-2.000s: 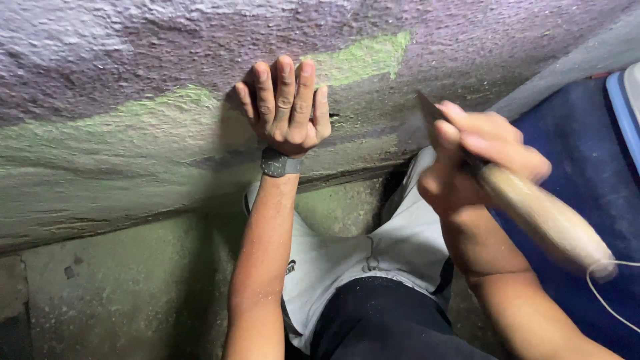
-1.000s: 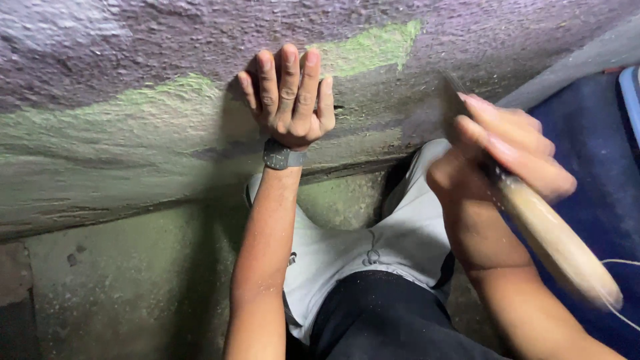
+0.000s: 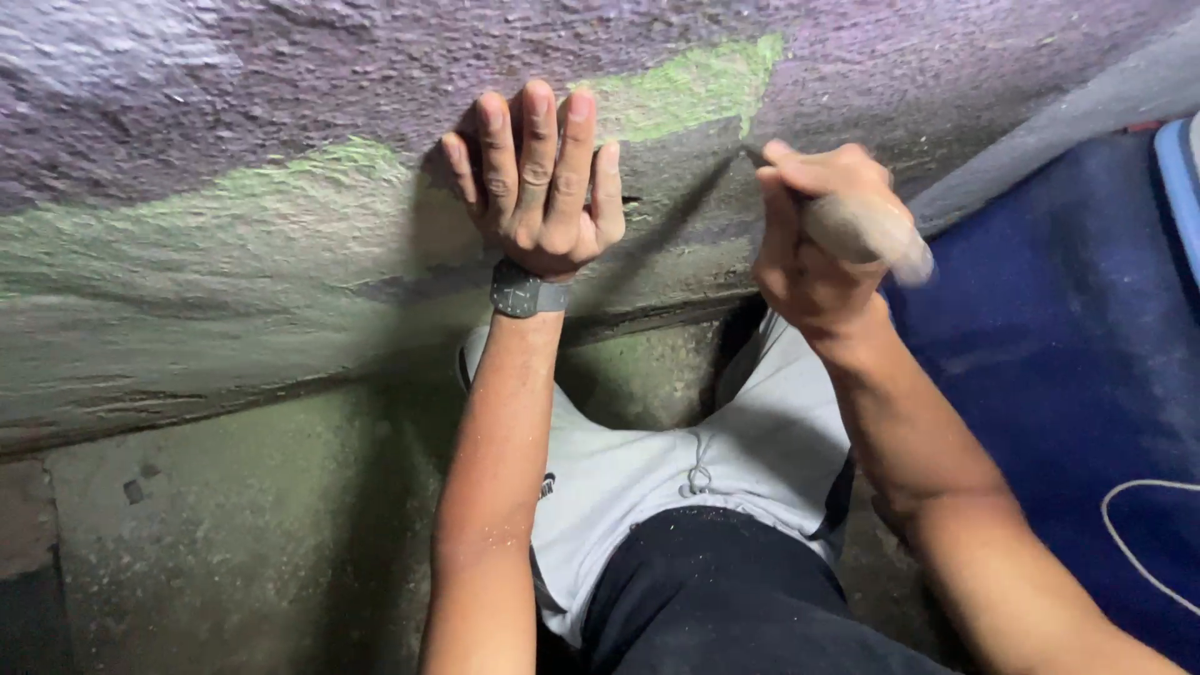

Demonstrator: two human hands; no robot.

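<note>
My left hand (image 3: pixel 539 187) lies flat against a rough wall (image 3: pixel 328 84), fingers pointing up, with a dark watch on its wrist. Purple paint covers the wall's upper part; light green patches (image 3: pixel 694 84) show beside my fingers, above a grayish-green lower band. My right hand (image 3: pixel 825 225) is closed around the wooden handle (image 3: pixel 862 230) of a pointed tool. The handle's end is blurred and faces the camera. Most of the dark blade is hidden by my fingers; its tip is near the lower edge of the green patch, and contact with the wall cannot be told.
A large blue plastic container (image 3: pixel 1041 309) with a light blue rim stands at the right. A pale cord (image 3: pixel 1116 525) loops in front of it. Below the wall is a stained concrete floor (image 3: pixel 234 516). My legs in light gray pants are close to the wall's base.
My right hand has moved toward the wall, and the tool has turned so that its handle end faces the camera. My left hand stays on the wall.
</note>
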